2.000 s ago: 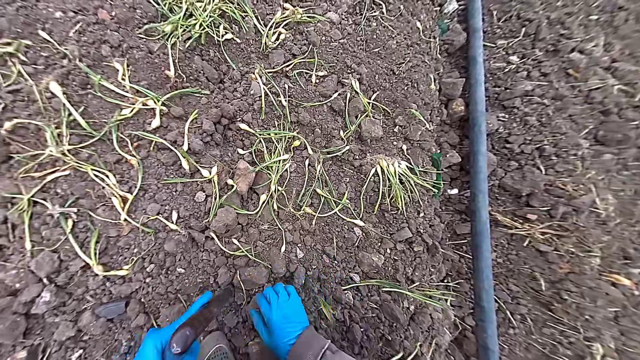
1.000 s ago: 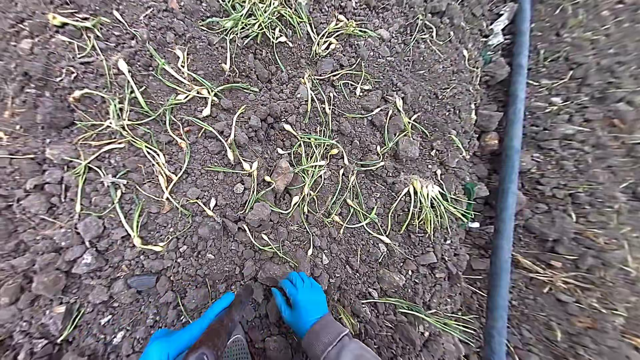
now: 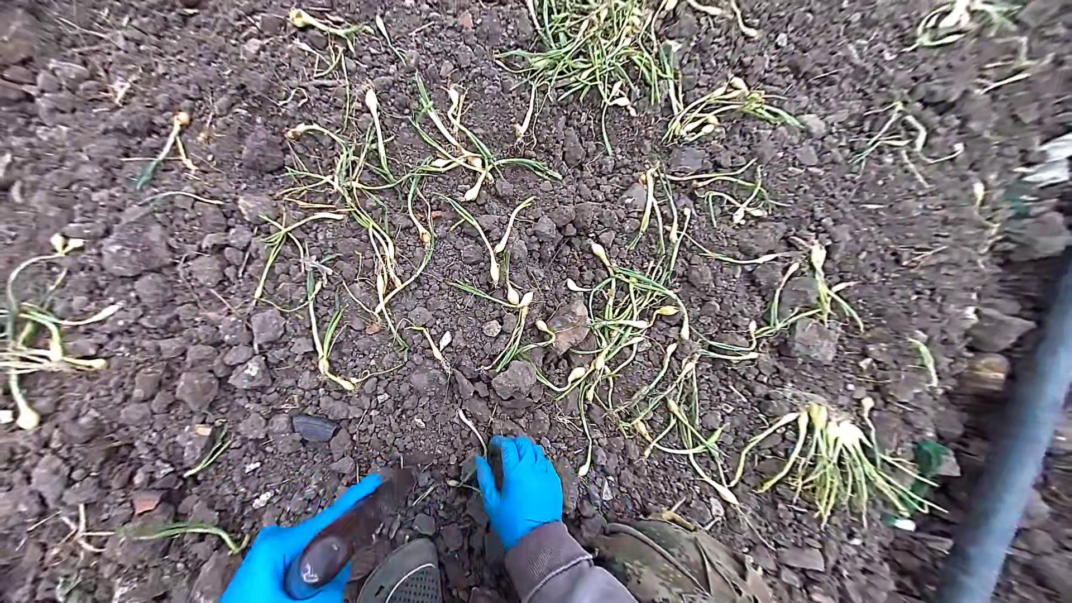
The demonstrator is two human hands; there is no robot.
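Blue gloves cover both hands at the bottom of the head view. My left hand [image 3: 289, 553] is closed around a dark-handled tool [image 3: 339, 540], whose far end reaches the soil; what kind of tool it is cannot be told. Just right of it, my right hand [image 3: 521, 490] rests on the soil with its fingers bent round a dark clod or stone, and whether it grips this is unclear. A thin bulb seedling [image 3: 473, 429] lies by its fingertips. Ahead lie many onion-like seedlings [image 3: 624, 314] with pale bulbs, loose on the ground, and a denser bunch [image 3: 837, 456] to the right.
A grey pipe or hose [image 3: 1017, 452] runs along the right side. A big pile of seedlings [image 3: 599, 50] lies at the top. Clods and stones cover the soil, among them a dark flat stone [image 3: 314, 428]. A shoe [image 3: 404, 574] shows between my hands, a clothed knee [image 3: 678, 561] beside the right sleeve.
The view has shifted left, so the pipe now stands at the right edge. My left hand still holds the tool. A seedling now shows at my right fingertips.
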